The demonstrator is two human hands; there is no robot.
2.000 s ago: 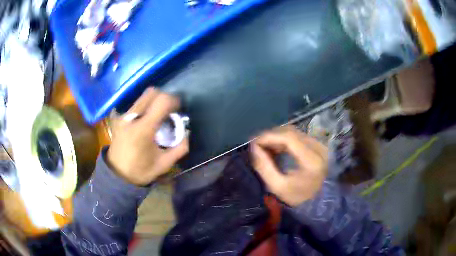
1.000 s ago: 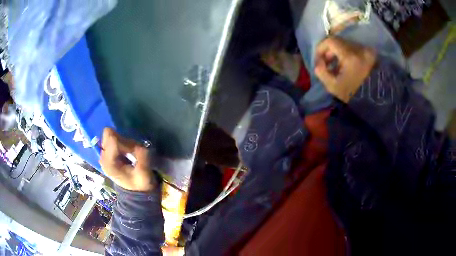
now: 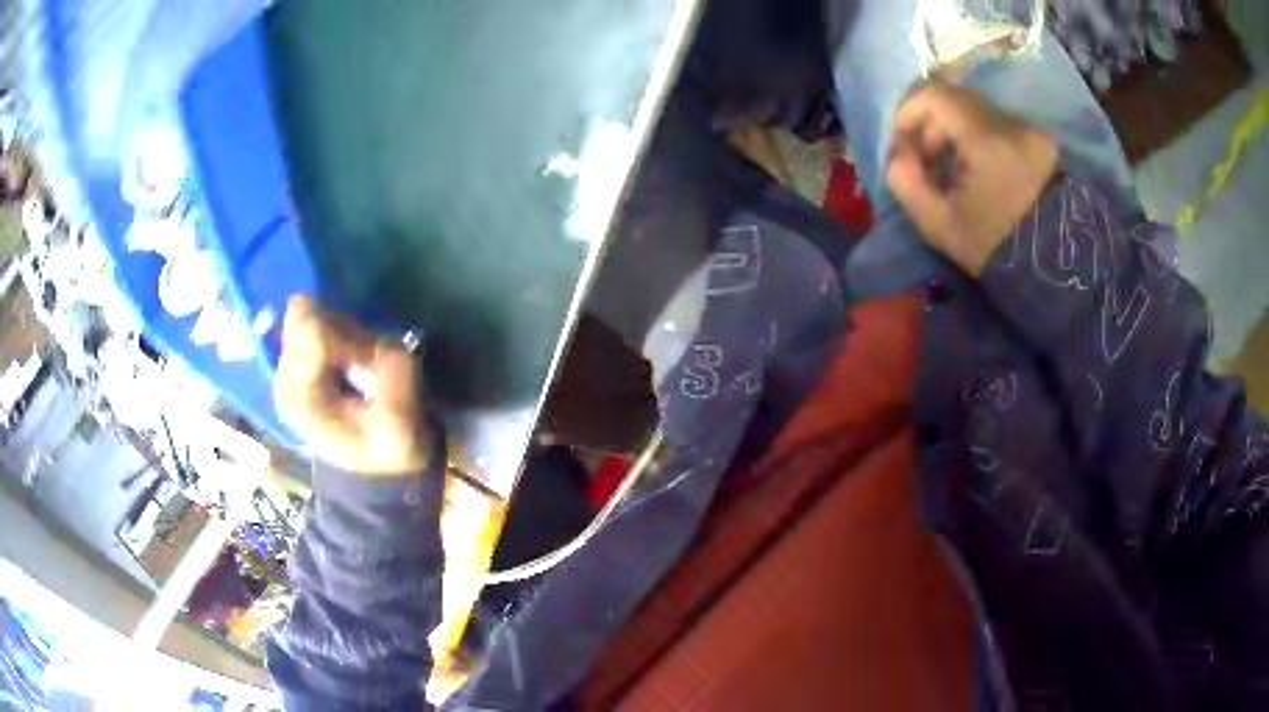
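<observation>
My left hand is at the left, over the edge of the dark green mat beside the blue tray. Its fingers are curled around a small white screw-base housing, mostly hidden by the fingers. My right hand is at the upper right, away from the bench, in front of a light-blue trouser leg. Its fingers are bent towards the thumb. It is blurred, and I cannot tell if something small is between the fingertips.
The blue tray at the left holds several white pieces. Small bright pieces lie on the green mat near its edge. A pale cable loops below the bench edge. A brown carton with silvery pieces stands at the upper right.
The view has swung round strongly since two seconds ago. My right hand has gone from the bench edge to beside the leg. In the last second both hands have barely moved.
</observation>
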